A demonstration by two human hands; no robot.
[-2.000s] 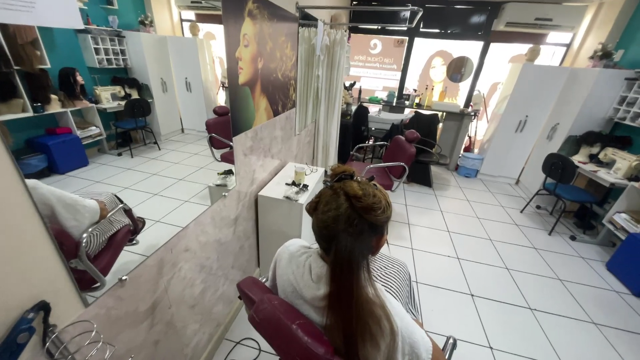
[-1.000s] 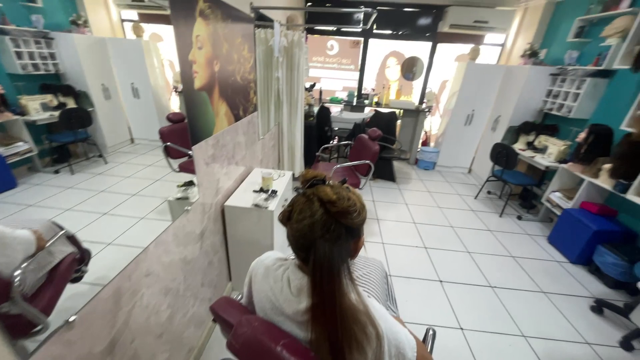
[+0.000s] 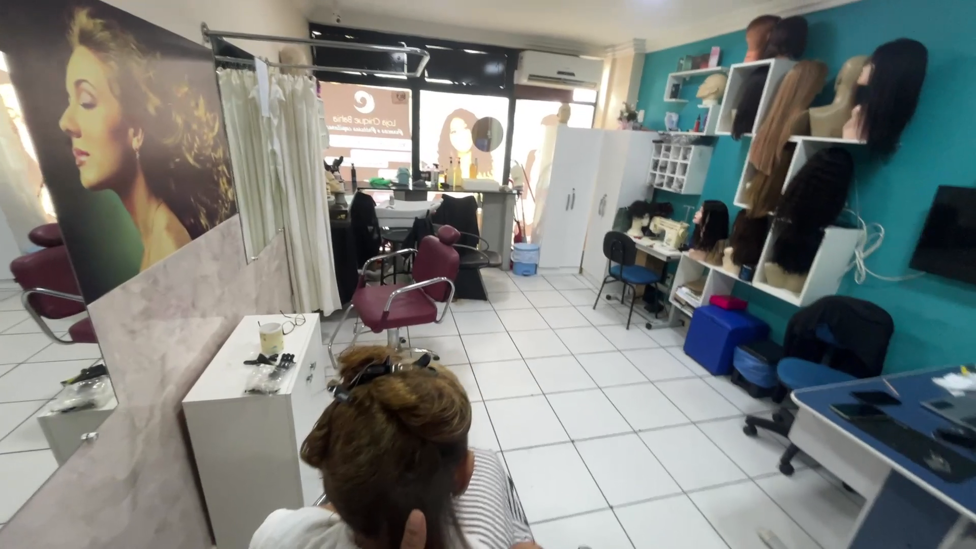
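Observation:
A person sits with their back to me, brown hair (image 3: 389,457) pinned up on top with dark hair clips (image 3: 366,375). A single finger or thumb (image 3: 414,530) shows against the loose hair at the nape, at the bottom edge. It appears to belong to one of my hands; which one I cannot tell, and the rest is cut off. A bit of skin (image 3: 526,544) near the striped cloth (image 3: 492,492) is too cropped to identify. On the white cabinet (image 3: 244,427) are a mug (image 3: 271,338), eyeglasses (image 3: 293,323), black clips (image 3: 263,359) and a clear plastic bag (image 3: 267,378).
A mirror (image 3: 46,381) lines the left wall. Ahead stands a burgundy salon chair (image 3: 404,301). To the right are wigs on wall shelves (image 3: 781,244), a blue storage box (image 3: 724,339), an office chair (image 3: 820,374) and a blue-topped desk (image 3: 900,427). White tiles cover the floor.
The view has turned right and up. A finger now shows at the hair near the nape; no hand of mine was visible in the earlier frames.

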